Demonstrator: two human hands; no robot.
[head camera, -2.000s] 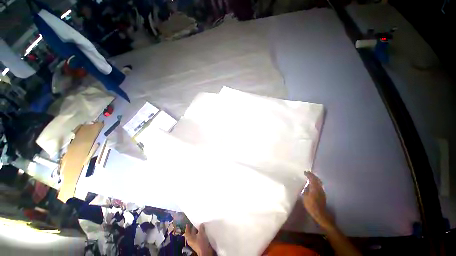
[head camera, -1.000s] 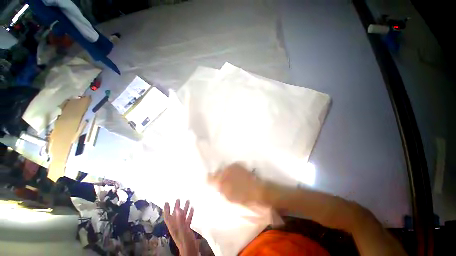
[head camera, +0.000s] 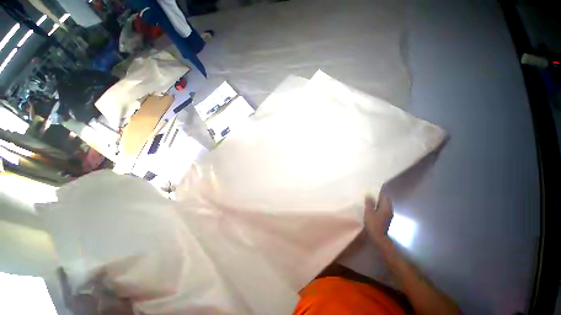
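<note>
A large pale, creased sheet (head camera: 246, 215) spreads from the middle of the table to the lower left of the picture. Its far right corner lies over the table, and its left part is raised and hides the table's near left edge. My right hand (head camera: 379, 216) is shut on the sheet's near right edge. My left hand (head camera: 101, 298) is at the lower left, dark, blurred and partly hidden by the sheet, and appears to grip its near left part.
An open order sheet (head camera: 224, 111) lies beyond the sheet. Brown card (head camera: 144, 129), a black flat block (head camera: 155, 144) and crumpled paper (head camera: 144, 83) lie at the left. Navy-and-white fabric (head camera: 178, 31) hangs at the upper left. A dark rail (head camera: 546, 141) crosses at the right.
My left hand has moved left, and the sheet's near part is now lifted and spread that way, over the scraps. My right hand has moved from over the sheet to its right edge.
</note>
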